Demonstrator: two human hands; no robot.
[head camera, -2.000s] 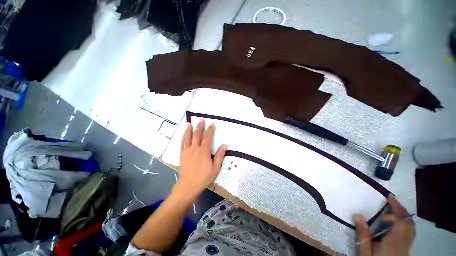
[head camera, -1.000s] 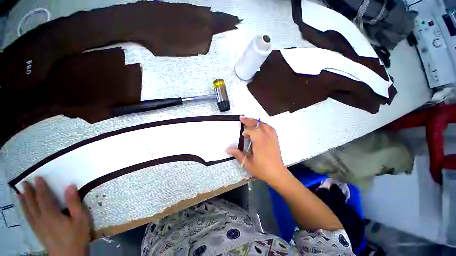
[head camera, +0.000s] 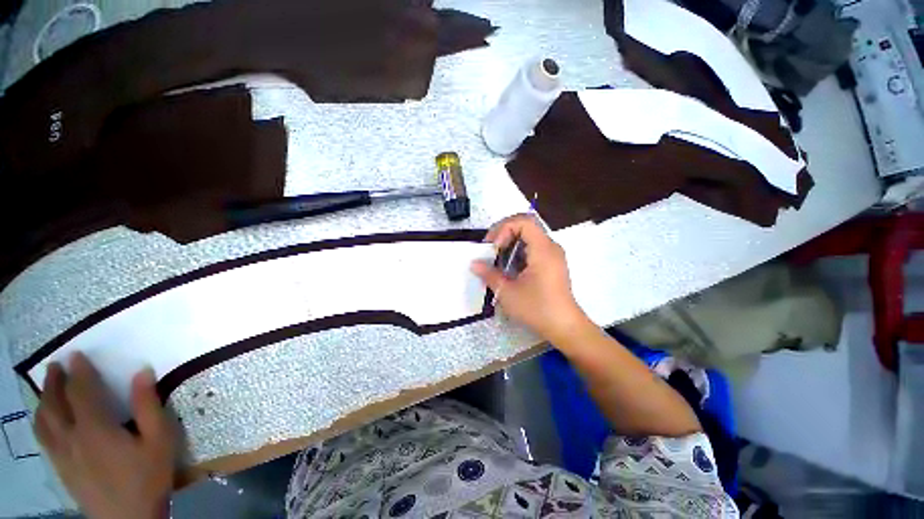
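A long curved white pattern template (head camera: 304, 289) lies on a brown cut panel (head camera: 274, 250), which shows as a narrow dark border around it. My left hand (head camera: 101, 431) rests flat with fingers apart on the template's left end, slightly blurred. My right hand (head camera: 532, 279) is at the template's right end and holds a thin marking pen (head camera: 534, 206); its fingertips touch the end edge. The pen's tip is hard to make out. A small mallet (head camera: 405, 192) with a black grip and yellow and dark head lies just beyond the template.
Stacked brown panels (head camera: 193, 152) lie at the far left, near a white ring (head camera: 67, 33). A white thread cone (head camera: 522, 105) stands beside brown panels with white templates (head camera: 699, 127) at right. The board's brown front edge (head camera: 405, 397), a blue bin (head camera: 572, 405) and a red frame (head camera: 887, 294) are nearer.
My right hand has shifted slightly up along the template's right end, and the pen's angle has changed. My left hand stays on the left end.
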